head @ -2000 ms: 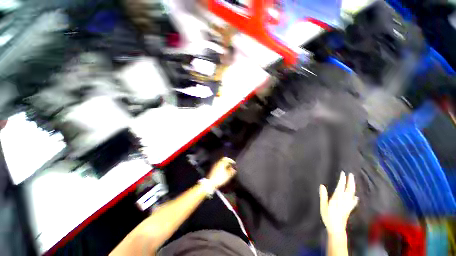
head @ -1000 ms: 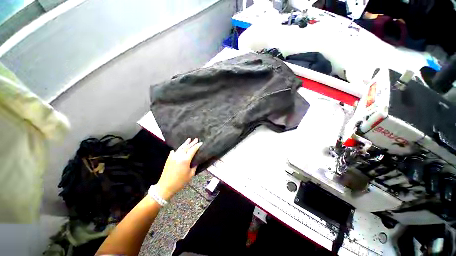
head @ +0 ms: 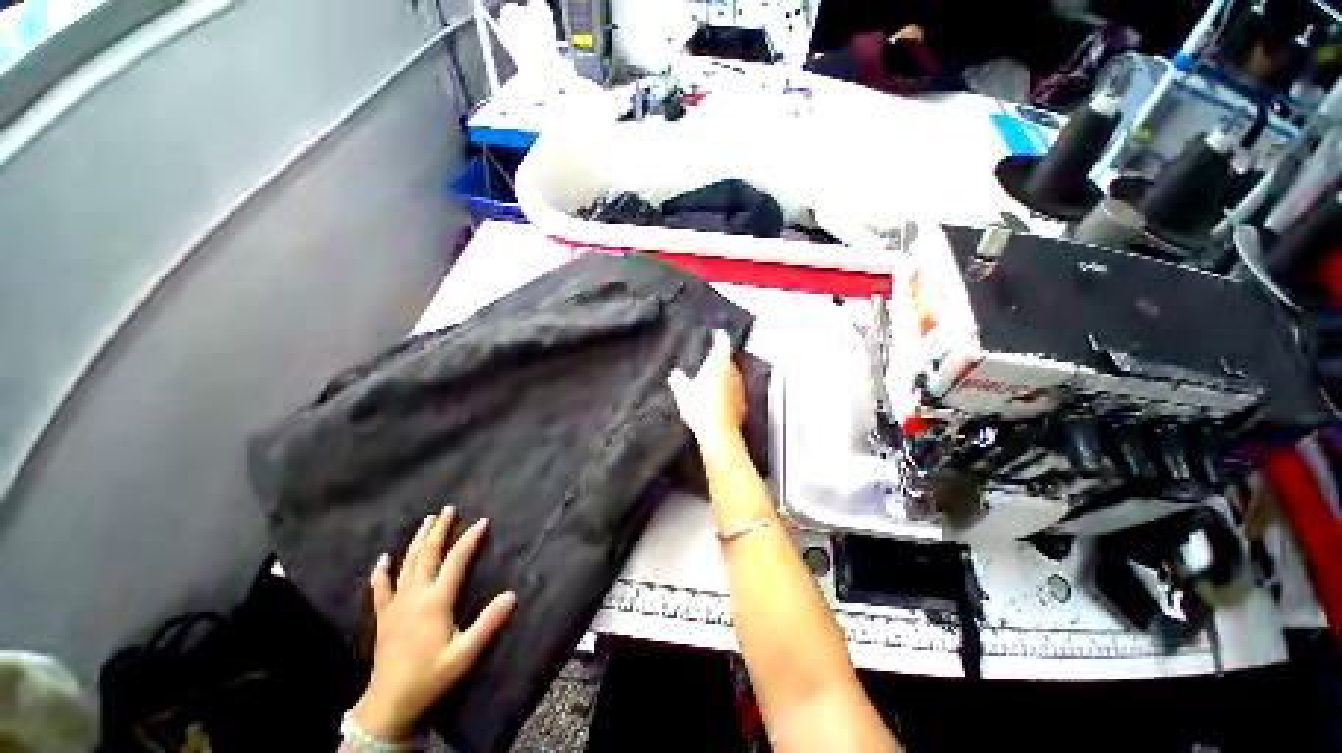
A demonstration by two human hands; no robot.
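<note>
A dark grey garment piece [head: 486, 427] lies spread on the white table, left of the overlock machine, and hangs over the front edge. My left hand [head: 434, 618] rests on its lower left part with fingers spread. My right hand [head: 714, 394] is on its right part, with thumb and index finger apart; the other fingers are hard to see, so a grip cannot be told. The overlock machine [head: 1133, 331] has a black top and red lettering. Its needle area [head: 920, 478] is right of the cloth, not touching it.
Black thread cones [head: 1074, 155] stand behind the machine. A black rectangle [head: 905, 571] is in the table's front part. A pale wall [head: 221, 250] runs along the left. Dark cloth [head: 221, 662] lies low at the left. A white tray-like surface behind holds a dark cloth [head: 721, 206].
The view has swung from the side heap to the machine table. Since one second ago my right hand has come onto the garment, which lies nearer and more spread; my left hand is still on it.
</note>
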